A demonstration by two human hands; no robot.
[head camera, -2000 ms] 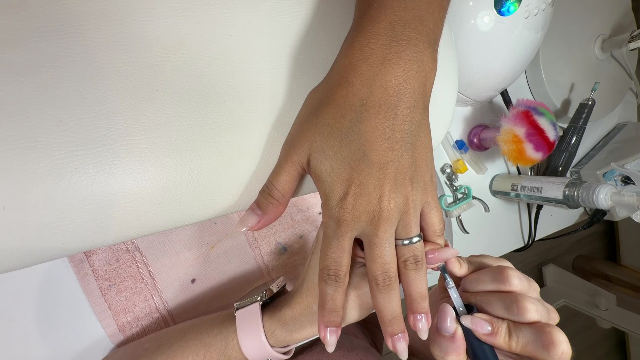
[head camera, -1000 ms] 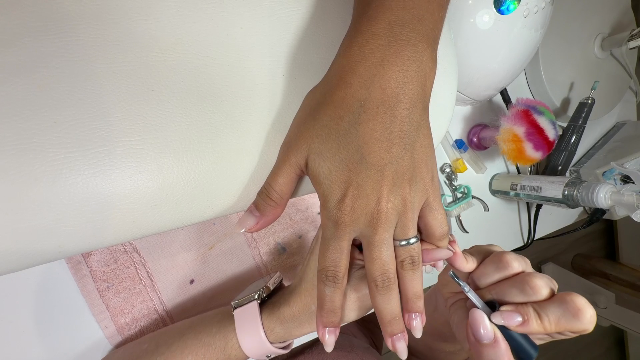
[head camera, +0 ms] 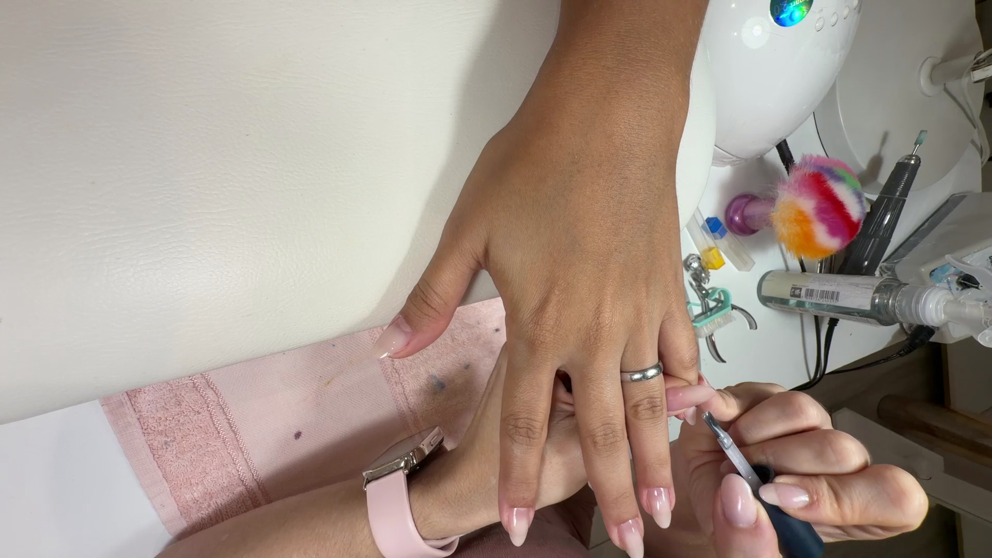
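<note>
Another person's hand, with a silver ring and long glossy nails, lies palm down across the view. My left hand, its wrist in a smartwatch with a pink band, reaches beneath it and holds its little finger; most of my fingers are hidden. Between thumb and fingers, my right hand grips a nail polish brush by its dark cap handle. The brush tip is just below the little finger's nail, apart from it.
A white padded armrest and a speckled pink towel lie left. At right are a white nail lamp, a multicoloured fluffy brush, an electric nail drill, a clear spray bottle, a small nail brush, metal nippers and cables.
My right hand with the brush has moved right and down from the little finger's nail since two seconds ago. The other person's hand has stayed in place.
</note>
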